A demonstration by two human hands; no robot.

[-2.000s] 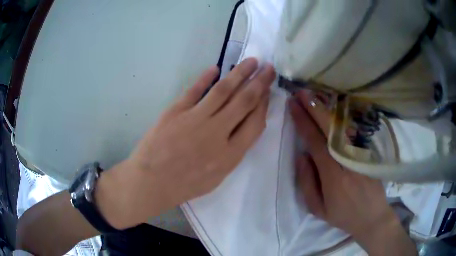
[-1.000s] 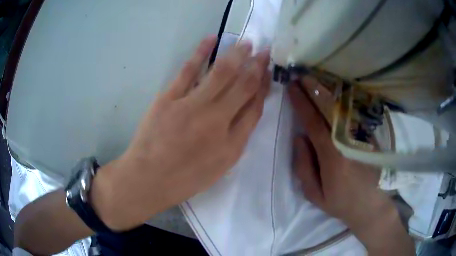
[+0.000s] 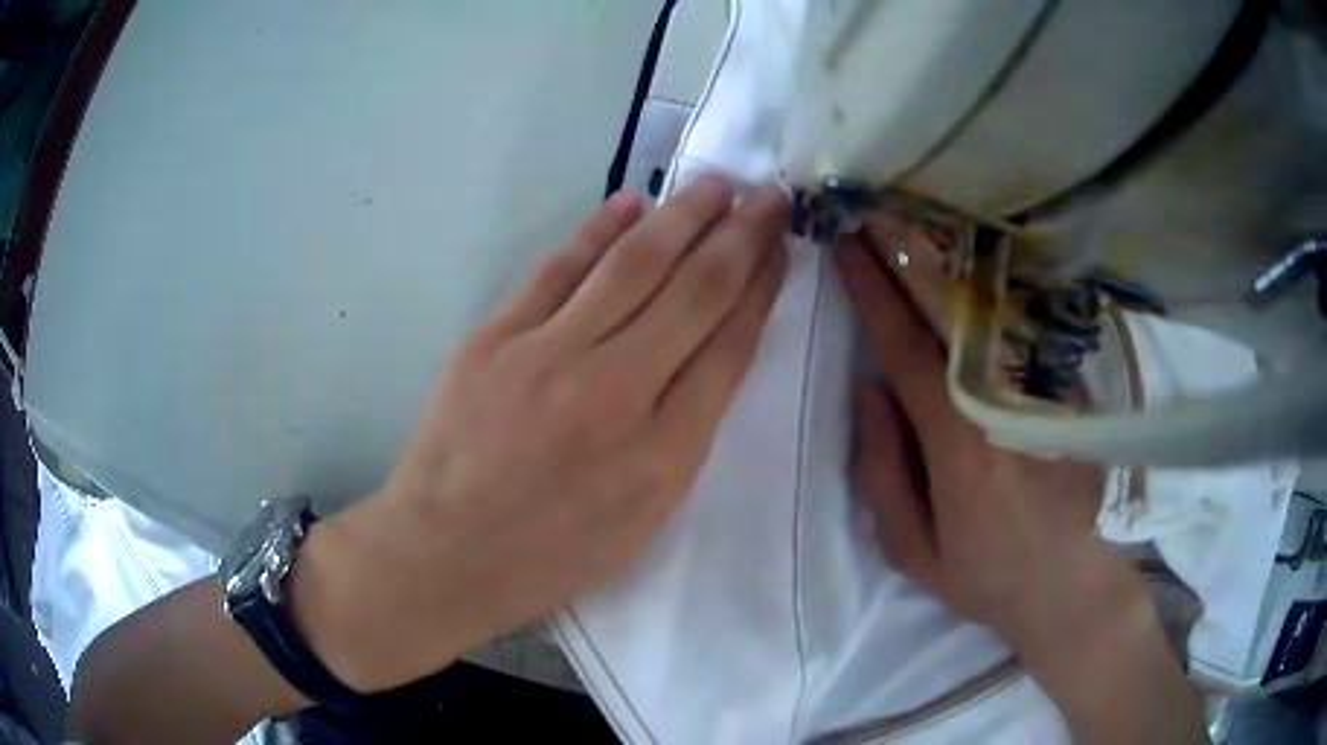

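The white trouser cloth runs under the machine head, with one thin dark seam line from the presser foot towards me and double stitching on its left edge. My left hand lies flat on the cloth, palm down, with its fingertips left of the presser foot. My right hand lies on the cloth right of the seam line. Its fingers reach beside the presser foot, partly behind the guard, and its thumb is apart. No grip on the cloth shows in either hand.
The cream machine head fills the upper right, with a yellowed curved guard over my right hand. The pale table lies left. More white cloth is at the right and below the table's left edge.
Compared with one second ago, my left hand's fingertips lie slightly lower and its fingers are straighter on the cloth. My right hand has hardly moved.
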